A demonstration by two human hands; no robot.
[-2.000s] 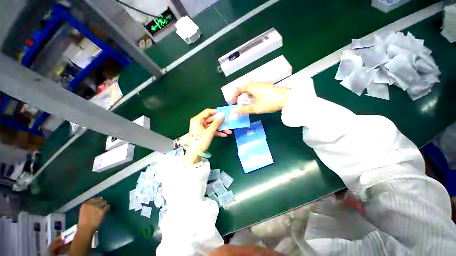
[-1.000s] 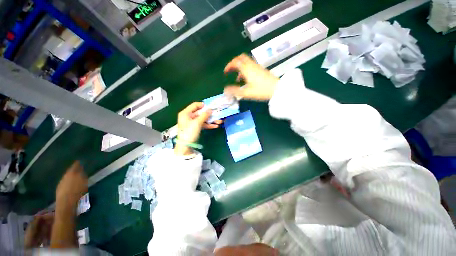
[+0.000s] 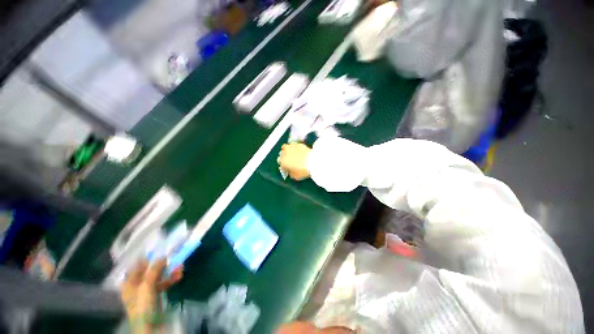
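The frame is blurred. My left hand [image 3: 148,287], at lower left, holds a blue card [image 3: 185,254] with something pale on it. A stack of blue cards [image 3: 251,237] lies on the green bench between my hands. My right hand [image 3: 296,161] has curled fingers at the near side of a heap of white packets [image 3: 335,103]. A small pale edge shows under its fingers; I cannot tell whether it holds it. A pile of small pale packets [image 3: 231,310] lies right of my left hand.
Beyond the pale edge rail [image 3: 244,173], the green belt [image 3: 189,153] carries two slim white boxes, one here [image 3: 260,87], and another box [image 3: 146,218] at left. A person in a white smock [image 3: 449,52] stands at top right. A blurred frame post crosses the lower left.
The view has swung to the right. My right hand has left the blue card in my left hand and moved over to the white packet heap. My left hand still holds the card.
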